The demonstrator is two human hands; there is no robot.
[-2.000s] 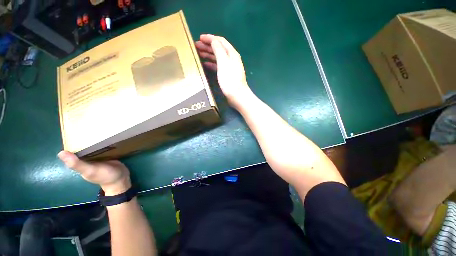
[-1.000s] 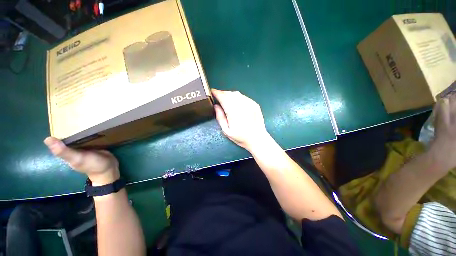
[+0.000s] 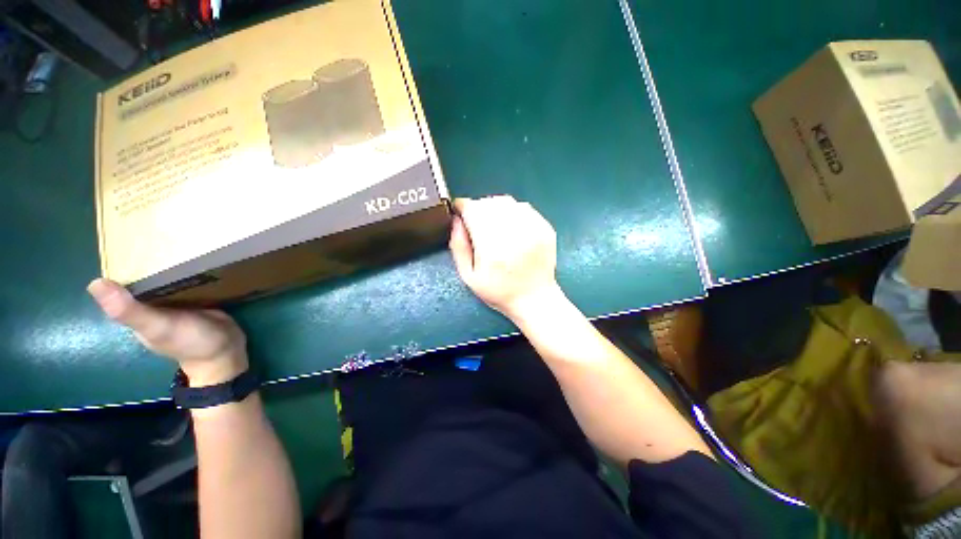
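Note:
A closed tan retail carton point(image 3: 232, 168) with KEIID, KD-C02, a dark stripe and a picture of two speakers lies on the green bench, printed face up. My left hand point(image 3: 174, 332), with a black wristband, holds its near left corner, thumb on the edge and fingers hidden underneath. My right hand point(image 3: 504, 253) holds the near right corner, its fingers curled and partly hidden.
A neighbour's carton point(image 3: 832, 158) stands on the bench point(image 3: 548, 116) at the right, past a pale seam. A person in mustard clothing point(image 3: 801, 390) sits beside it, with another tan carton piece at the right edge. Black equipment with red plugs point(image 3: 179, 19) is at the far left.
My right hand has moved from the carton's right side down to its near right corner. The carton sits slightly further left and up in view. The neighbour's hand has left the picture.

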